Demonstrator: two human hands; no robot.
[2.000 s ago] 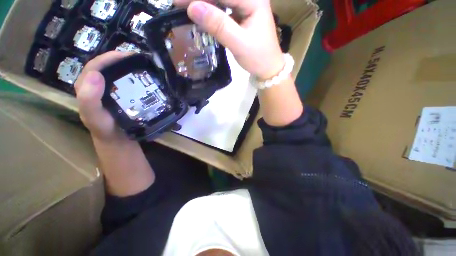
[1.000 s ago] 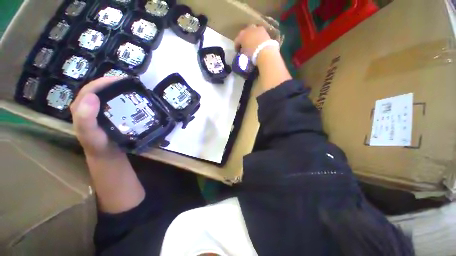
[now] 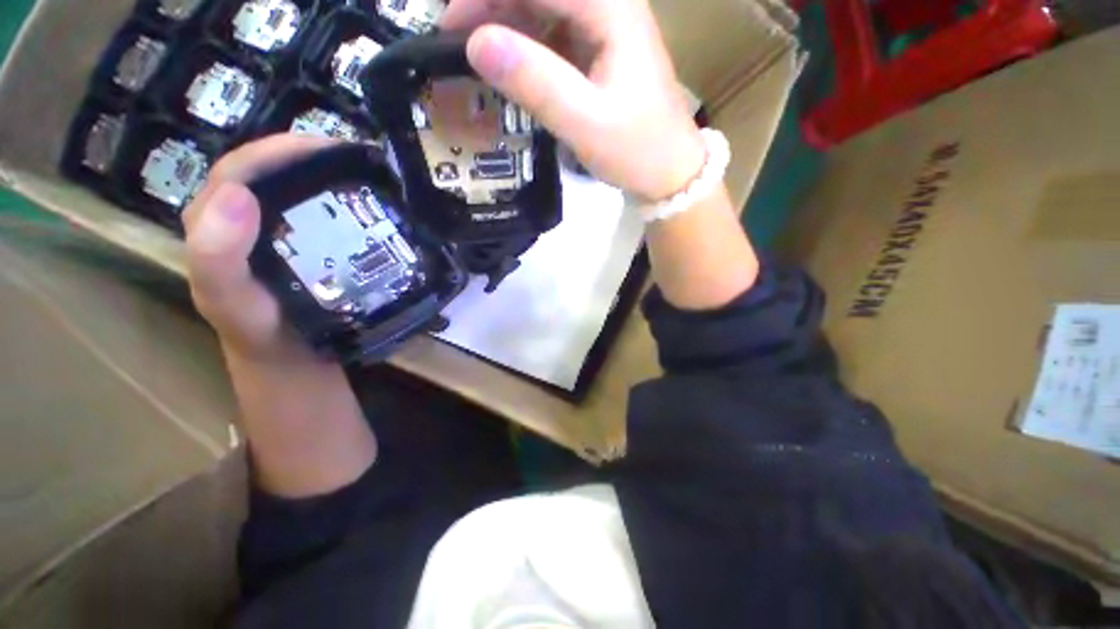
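My left hand (image 3: 240, 264) grips a half-assembled electronic unit (image 3: 350, 258), a black rounded-square housing with a silvery metal plate facing me. My right hand (image 3: 590, 92) holds a second unit (image 3: 473, 141) by its upper edge, tilted, its plate looking brown-copper and silver. The two units are side by side over the packing carton (image 3: 516, 399), close together or touching. More units (image 3: 221, 92) stand in rows in the carton's left part. A white layer sheet (image 3: 540, 307) shows below the held units; the rest of it is hidden behind hands and units.
A large brown carton (image 3: 983, 209) with printed dimensions and a white label (image 3: 1078, 381) stands at the right. A red plastic stool (image 3: 890, 74) is at the upper right on green floor. Another carton's brown flaps (image 3: 111, 393) are at the lower left.
My right hand has come back from the carton's far right corner and now holds a unit beside the left one. My left hand keeps its unit nearly in place.
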